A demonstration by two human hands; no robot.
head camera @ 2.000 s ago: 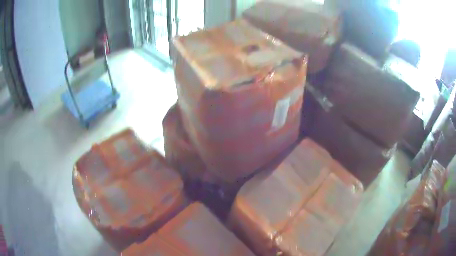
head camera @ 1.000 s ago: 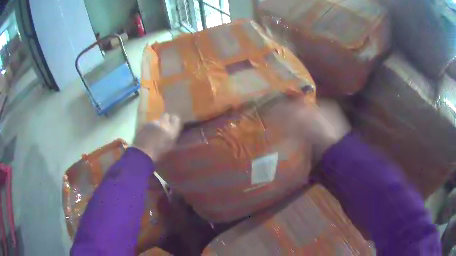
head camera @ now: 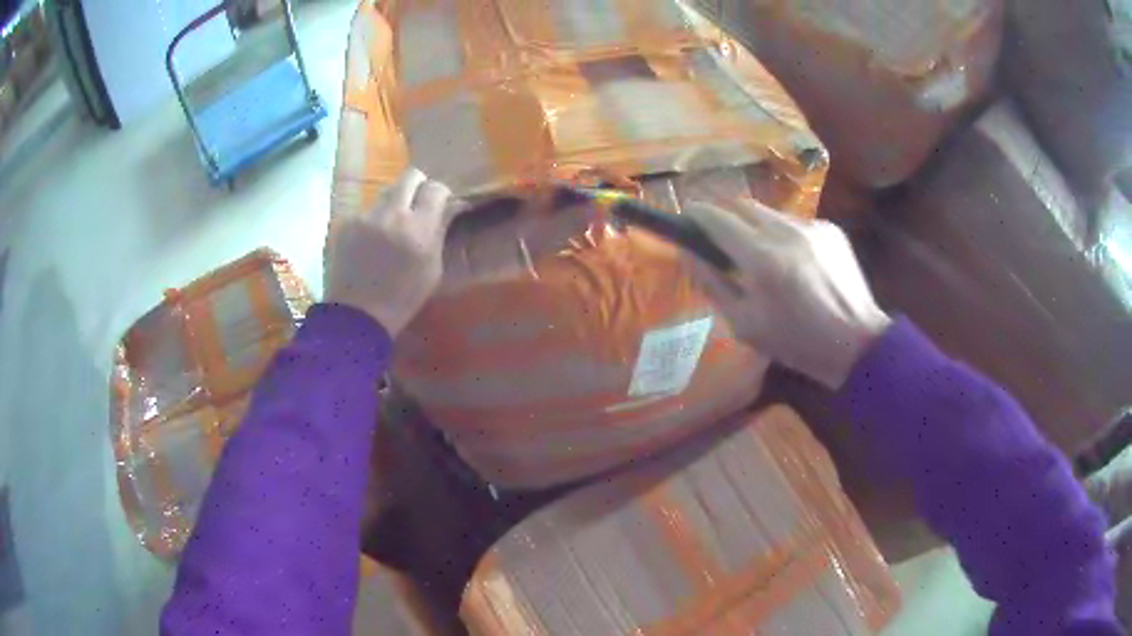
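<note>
A large taped carton (head camera: 546,298) stands in front of me, crossed with glossy orange tape, with a white label (head camera: 672,357) on its near side. My right hand (head camera: 788,280) is closed around a dark utility knife (head camera: 677,232), its front end at the tape along the carton's upper near edge. My left hand (head camera: 395,249) lies at the same edge to the left, fingers bent over it. Whether it grips the tape or the carton is hidden.
A taped carton (head camera: 695,534) lies in front below, and another (head camera: 205,385) at the left on the pale floor. More cartons (head camera: 869,62) are stacked at the right. A blue platform trolley (head camera: 255,118) stands at the upper left.
Both hands have come into view since the first frame. Since the second, my right hand has moved left along the edge, and the knife now shows. The view has tilted down.
</note>
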